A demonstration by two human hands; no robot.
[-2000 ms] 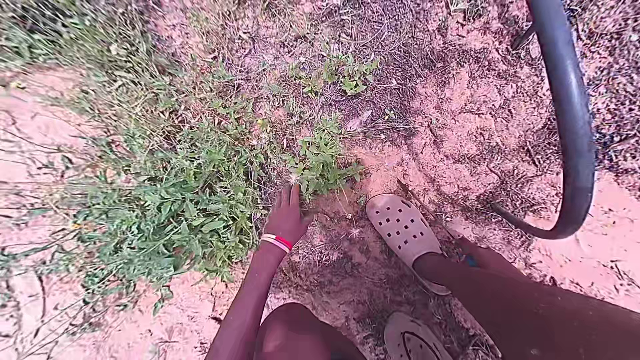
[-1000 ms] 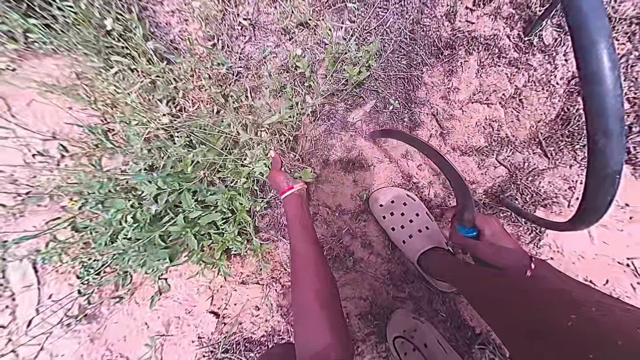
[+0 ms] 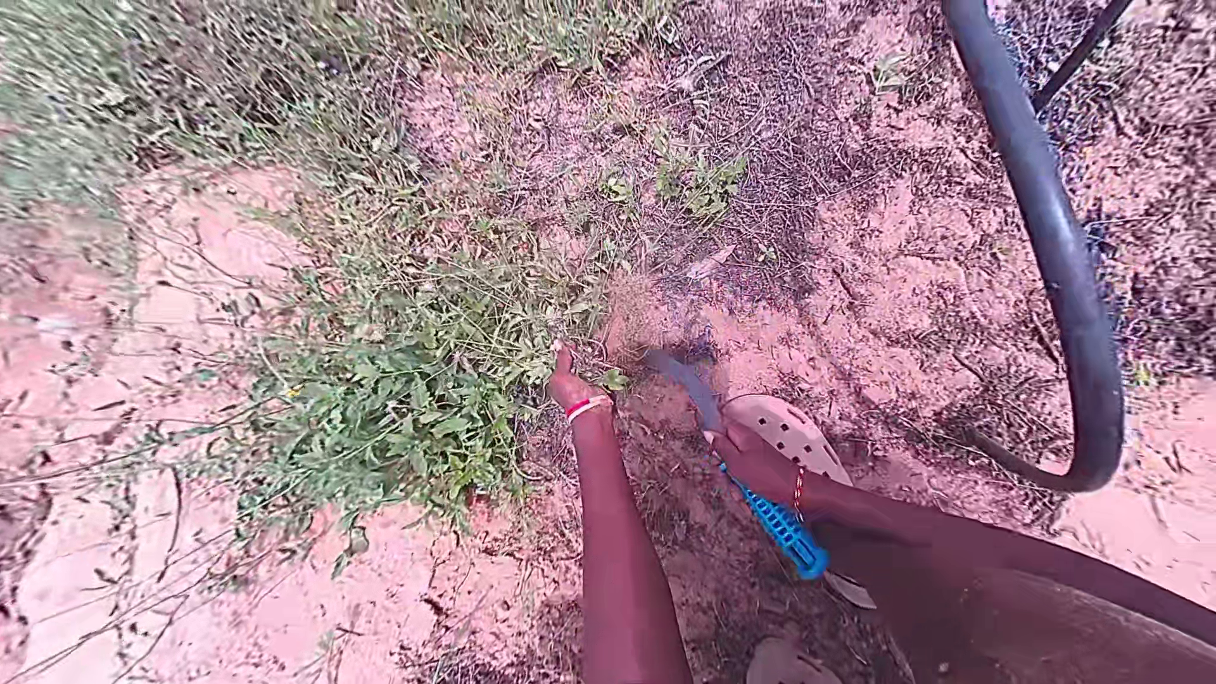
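Observation:
My left hand (image 3: pixel 575 385), with a red and white band at the wrist, is closed on stems at the right edge of a clump of leafy weeds (image 3: pixel 408 389). To its right, my right hand (image 3: pixel 755 461) grips a sickle near where the blade meets the handle. The sickle's curved blade (image 3: pixel 698 389) is blurred and points up and left, toward the base of the weeds. Its blue ribbed plastic handle (image 3: pixel 784 532) sticks out below the hand. A beaded band is on my right wrist.
A thick black hose (image 3: pixel 1069 256) curves down the right side. A beige clog (image 3: pixel 784 427) with holes lies behind my right hand, and part of another (image 3: pixel 784 665) shows at the bottom. Small green plants (image 3: pixel 703 185) grow beyond the hands, in reddish soil.
The sickle has moved left toward my left hand, and its blue handle now shows below my fist. Two seconds ago my left hand lay open on the weeds.

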